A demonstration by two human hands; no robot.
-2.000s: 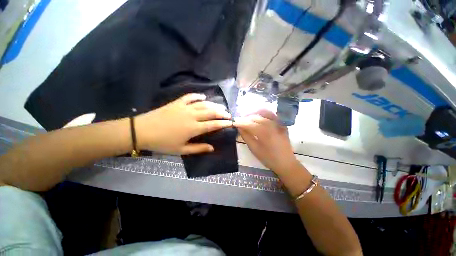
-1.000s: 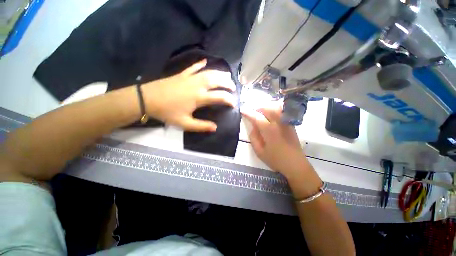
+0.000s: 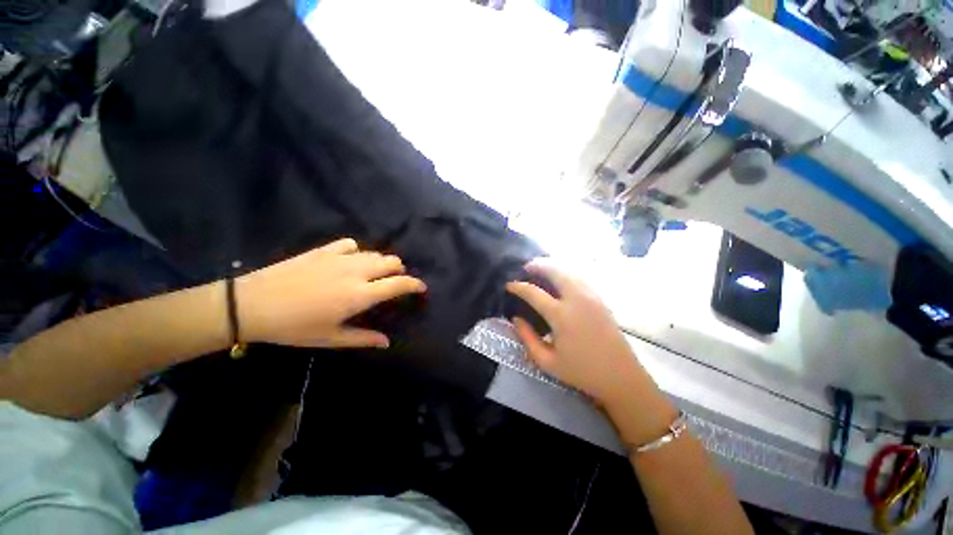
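A large black garment piece (image 3: pixel 314 167) lies over the left part of the table and hangs over its front edge. My left hand (image 3: pixel 329 298) lies flat on it with fingers spread. My right hand (image 3: pixel 564 324) is at the cloth's right edge, fingers bent, thumb and fingertips on or beside the cloth; whether it pinches the cloth is unclear. The sewing machine (image 3: pixel 752 157) stands to the right. Its presser foot and needle area (image 3: pixel 617 199) is brightly lit, and the cloth lies left of it.
A black mobile phone (image 3: pixel 748 282) lies on the machine bed. Dark thread snips (image 3: pixel 837 434) and red and yellow handled scissors (image 3: pixel 899 483) lie at the right. A printed ruler strip (image 3: pixel 731 439) runs along the front edge. Dark cloth heaps (image 3: pixel 52 115) are at the far left.
The black garment has moved away from the needle, left and towards me, and now hangs over the table edge. Both hands have moved towards me with it. The view has shifted.
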